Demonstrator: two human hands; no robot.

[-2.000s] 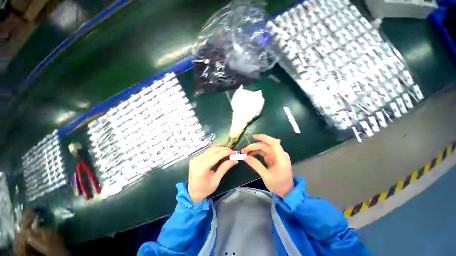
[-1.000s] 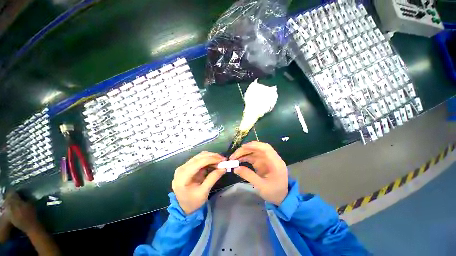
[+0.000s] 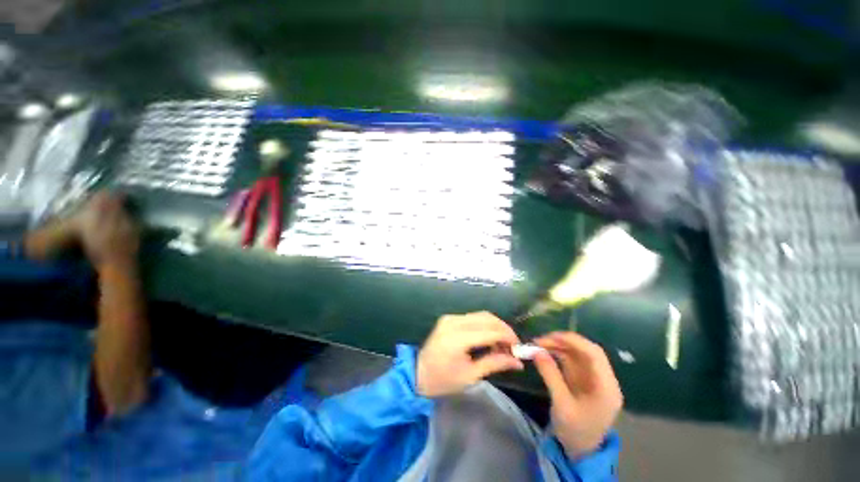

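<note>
A small white housing point(image 3: 525, 351) is held between the fingertips of both hands above the bench's near edge. My left hand point(image 3: 469, 353) grips its left side and my right hand point(image 3: 577, 384) its right side. The view is blurred, so the housing's details cannot be made out. The squeeze bag point(image 3: 613, 265) lies just beyond my hands, its yellow and dark tip pointing left and down towards them. A flat white strip point(image 3: 672, 335) lies right of the bag, with a tiny white piece point(image 3: 626, 357) between it and my right hand.
A tray of white parts point(image 3: 410, 202) lies ahead, with red-handled pliers point(image 3: 263, 209) left of it and a smaller tray point(image 3: 189, 146) beyond. Black parts point(image 3: 589, 174) and a clear bag point(image 3: 665, 141) lie ahead right. Another tray point(image 3: 797, 292) is far right. A co-worker's arm point(image 3: 120, 320) is at left.
The view has swung left, so the bench items appear further right and more of the co-worker shows. Both hands still hold the white housing between their fingertips.
</note>
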